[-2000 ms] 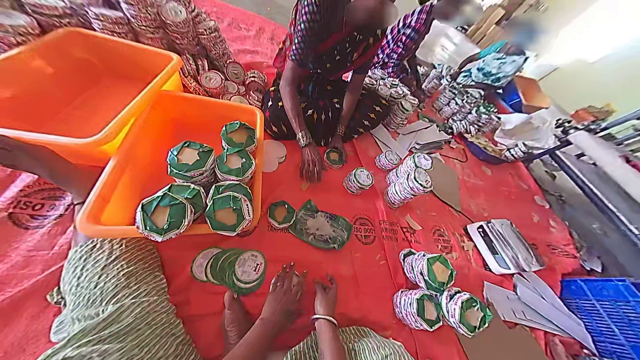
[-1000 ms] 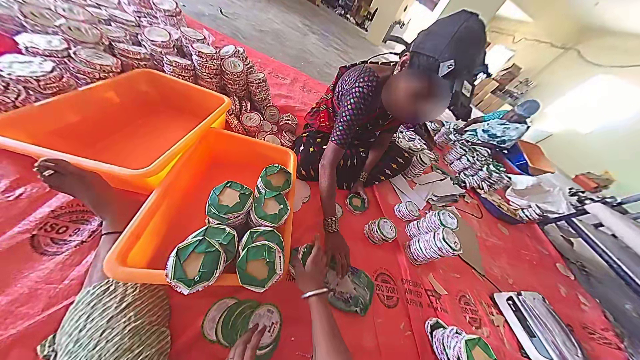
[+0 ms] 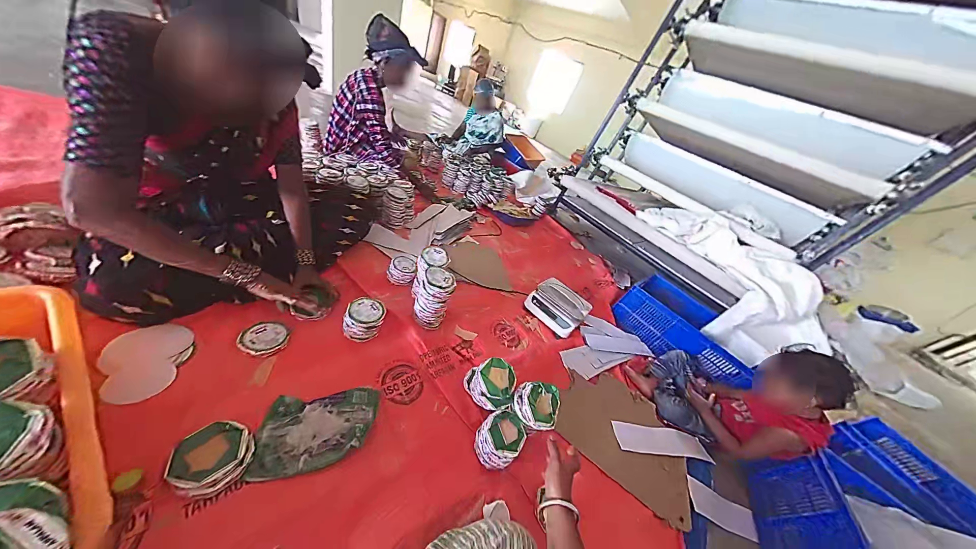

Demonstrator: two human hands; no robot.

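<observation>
My right hand point(image 3: 561, 467), with a white bangle at its wrist, is low in the view, right of centre, and holds nothing. Just above and left of it stand three short stacks of round discs topped with green wrapping: an upper left stack point(image 3: 489, 383), a right stack point(image 3: 537, 406) and a lower stack point(image 3: 500, 439). I cannot see a touch between hand and stacks. My left hand is out of view. A green plastic bag point(image 3: 316, 435) lies on the red sheet farther left, beside another green-topped stack point(image 3: 209, 457).
A co-worker's hands point(image 3: 305, 299) rest on a disc at upper left. An orange tub point(image 3: 72, 412) with stacks stands at the left edge. Brown cardboard point(image 3: 618, 442), a white scale-like device point(image 3: 558, 306) and blue crates point(image 3: 679, 328) lie right. A child point(image 3: 785, 419) sits among the crates.
The view has swung far to the right. My right hand has left the green plastic bag and is now beside the three green-topped stacks. My left hand has gone out of view.
</observation>
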